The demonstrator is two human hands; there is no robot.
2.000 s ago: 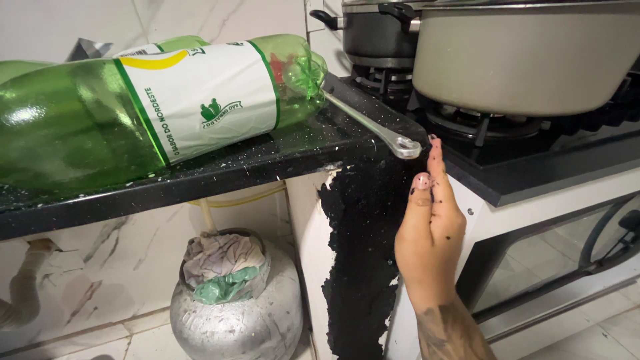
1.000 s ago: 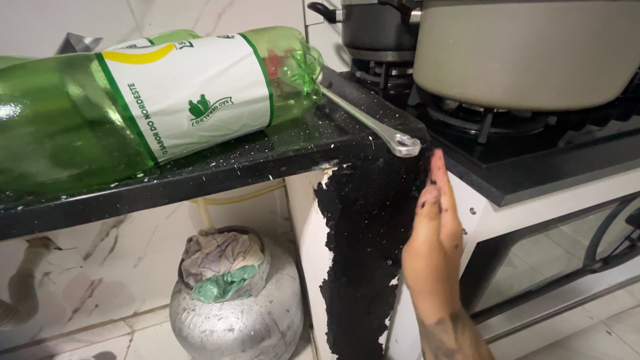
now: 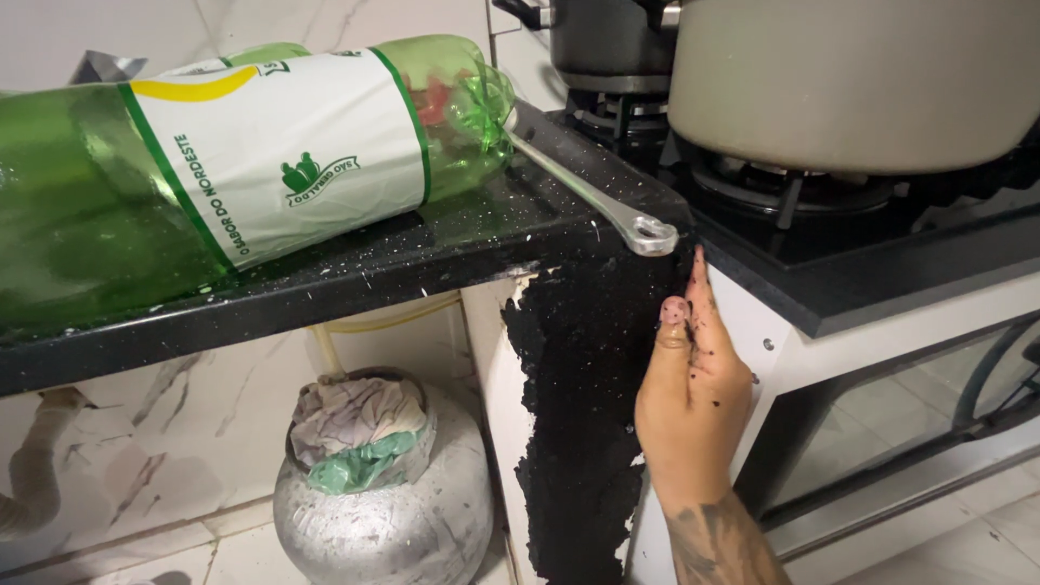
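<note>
My right hand point(image 3: 695, 398), flecked with black specks, is upright beside the panel's black-coated end face point(image 3: 577, 406). Its fingers are straight and the thumb is toward me; no held object shows, and part of the palm is hidden. Just above the fingertips, the holed handle end of a metal utensil point(image 3: 650, 234) sticks out over the black speckled countertop point(image 3: 504, 215). The utensil's other end is hidden by a green plastic bottle point(image 3: 301, 154) lying on its side. The black coating has ragged edges against the white panel. My left hand is out of view.
A large pot point(image 3: 845, 81) and a smaller dark pot point(image 3: 613, 41) stand on the gas cooktop point(image 3: 812, 284) at right. Below is an oven door point(image 3: 861, 431). Under the countertop stands a silver gas cylinder point(image 3: 382, 520) with crumpled cloth point(image 3: 357, 418) and green plastic on top.
Between the two earlier frames my right hand turned a little and its thumb shifted along the fingers; now the thumb again stands out on the left. The bottle and utensil have not moved.
</note>
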